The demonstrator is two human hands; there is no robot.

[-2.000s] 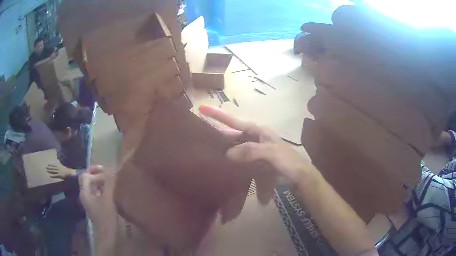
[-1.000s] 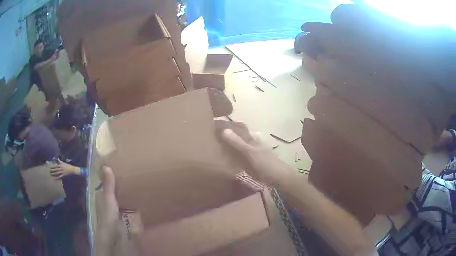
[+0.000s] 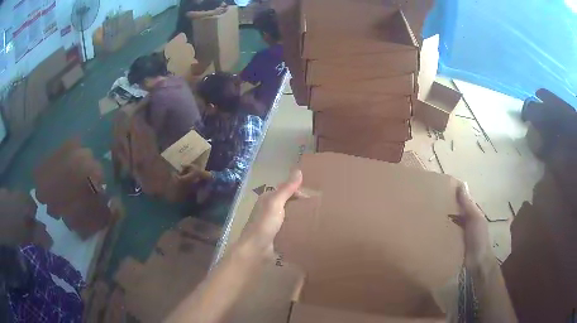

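Note:
A part-folded mailer box [image 3: 373, 233] is in front of me, with its wide brown panel up and a front wall at the bottom edge of the picture. My left hand [image 3: 273, 211] grips its left side, thumb at the upper left corner. My right hand [image 3: 473, 221] grips its right side, thumb near the upper right corner. The fingers under the board are hidden. A tall stack of open boxes [image 3: 360, 94] stands just beyond it.
A small open box [image 3: 438, 104] and thin cardboard offcuts lie beyond, near blue sheeting [image 3: 506, 44]. The dark pile of blanks [image 3: 544, 252] is on the right. Past the table's left edge [image 3: 253, 161], several people handle cardboard; one holds a small box [image 3: 186, 151].
The view has swung left, so the stack and table appear farther right. Both hands still hold the box; the right hand has moved from the panel's upper face to its right edge.

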